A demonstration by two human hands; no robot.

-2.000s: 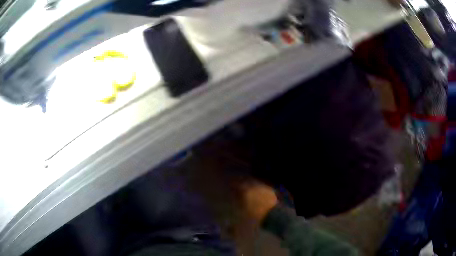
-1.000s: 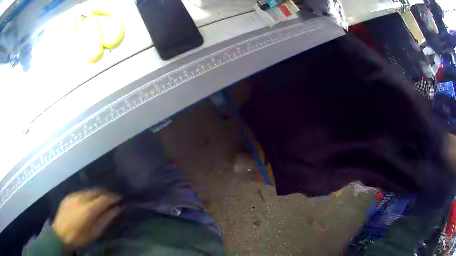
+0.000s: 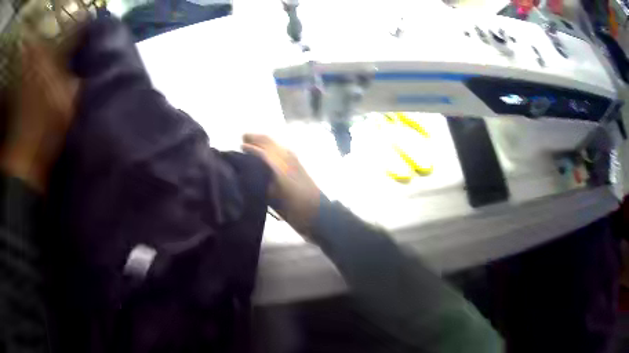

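A large black garment (image 3: 158, 179) hangs over the left part of the white table and its front edge. A small white label (image 3: 140, 260) shows on it. My left hand (image 3: 41, 110) is blurred at the far left and grips the garment's upper left side. My right hand (image 3: 286, 180) holds the garment's right edge, left of the needle area. The white sewing machine head (image 3: 427, 89) with a blue stripe stands behind. No cloth shows under its needle area (image 3: 341, 131).
Yellow-handled scissors (image 3: 412, 162) lie on the table below the machine arm. A black smartphone (image 3: 479, 162) lies right of them. Small items (image 3: 571, 169) lie at the table's right. The grey front edge (image 3: 441, 249) crosses below. More dark cloth (image 3: 558, 283) hangs at the lower right.
The view has swung left. A black garment with a label is now in both hands on the left. Dark cloth still hangs at the right, with no hand on it now.
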